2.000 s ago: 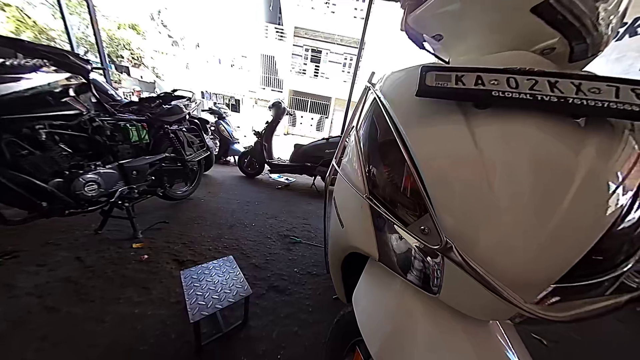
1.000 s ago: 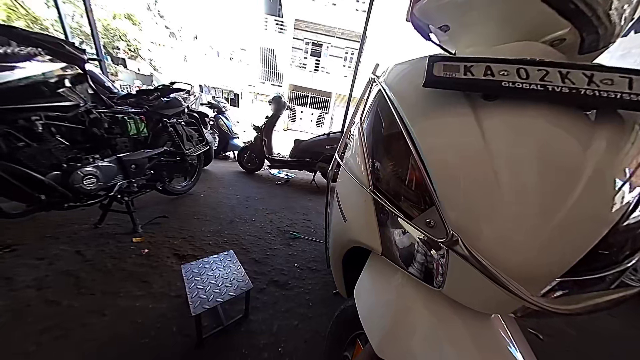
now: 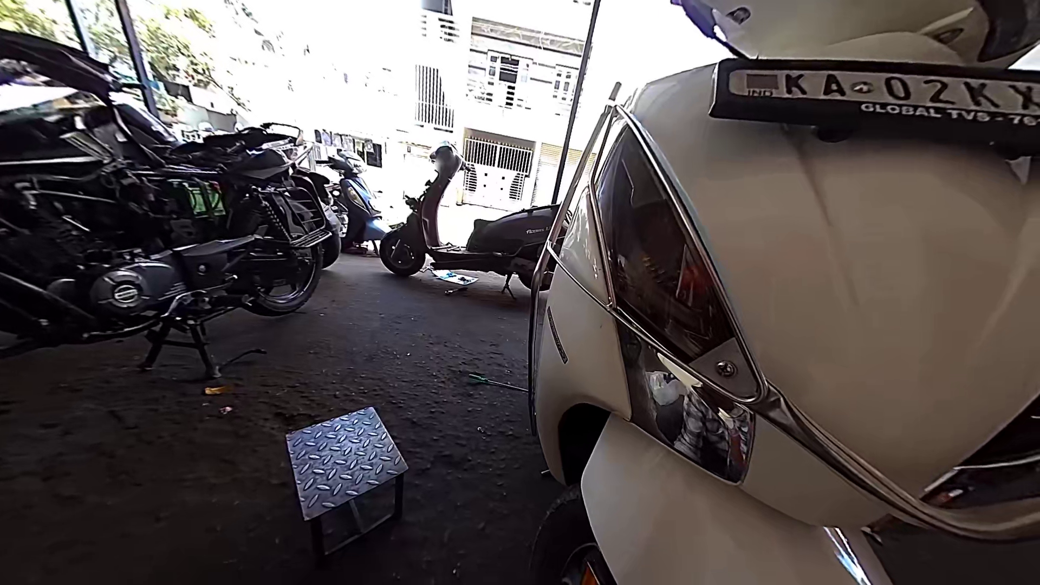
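Neither my left hand nor my right hand is in view, so what they hold or touch cannot be seen. Close in front on the right stands a light-coloured scooter, its front body panel (image 3: 861, 268) filling that side. A number plate (image 3: 877, 93) bearing writing is fixed across the top of the panel. Below it, a dark triangular lamp cover (image 3: 662, 252) with a chrome edge has a screw (image 3: 725, 369) at its lower corner. The front mudguard (image 3: 691, 504) sits over a partly visible front wheel (image 3: 561, 540).
A low metal stool with a tread-plate top (image 3: 347, 463) stands left of the scooter. Behind it, a motorcycle (image 3: 130, 284) rests on its centre stand. Farther back are a dark scooter (image 3: 504, 236) and a blue scooter (image 3: 357, 203). A thin tool-like rod (image 3: 496, 383) lies on the ground.
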